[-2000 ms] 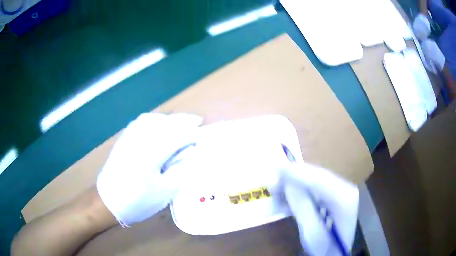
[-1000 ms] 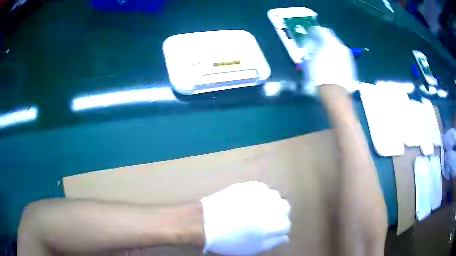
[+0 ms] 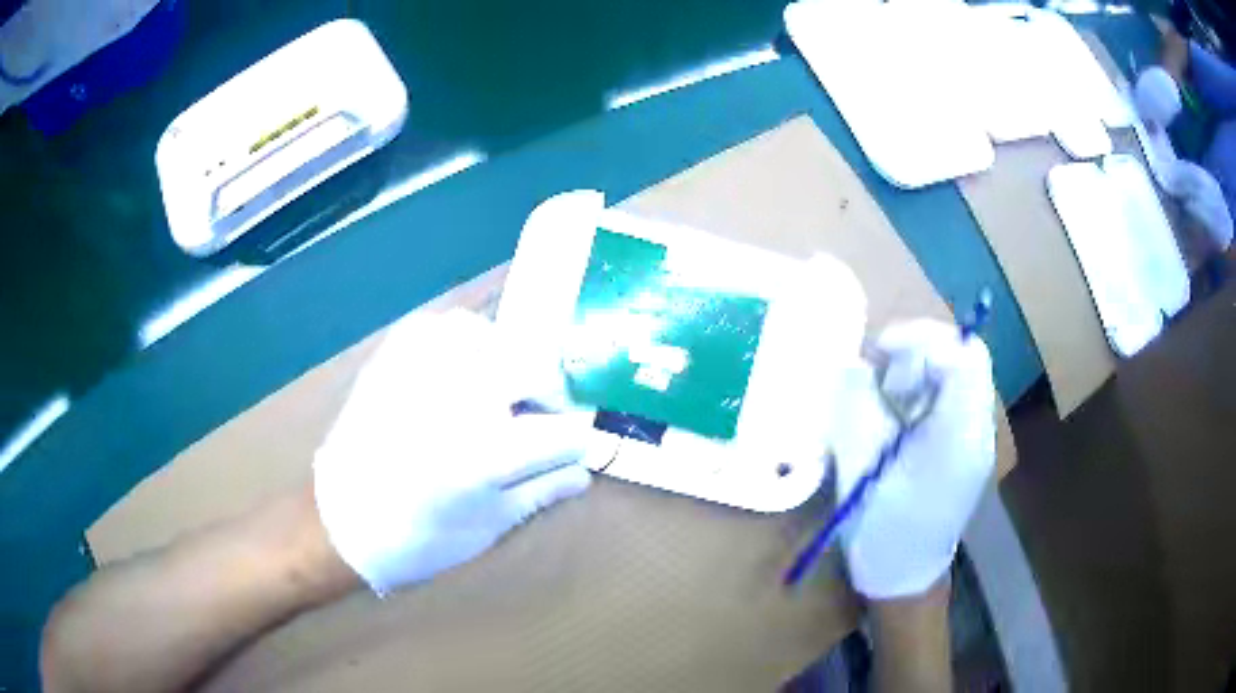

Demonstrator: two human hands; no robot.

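A white bottom housing (image 3: 800, 325) with a green circuit board (image 3: 678, 339) in it is over the cardboard mat, open side up and turned at an angle. My left hand (image 3: 441, 454), in a white glove, grips its left and lower left edge. My right hand (image 3: 922, 454), also gloved, is at its right edge with the fingertips partly hidden. A thin blue pencil (image 3: 868, 487) is held in my right hand and points down to the left.
A closed white router (image 3: 285, 136) stands on the green belt at the upper left. The brown cardboard mat (image 3: 651, 596) lies under my hands. White covers (image 3: 895, 102) lie on cardboard at the upper right. A blue box (image 3: 102, 68) is top left. Another person's gloved hands (image 3: 1186, 169) are far right.
My right hand has come back from the belt, and an open housing with its board is now between both hands. My left hand, resting on the mat before, now grips it. The view has turned.
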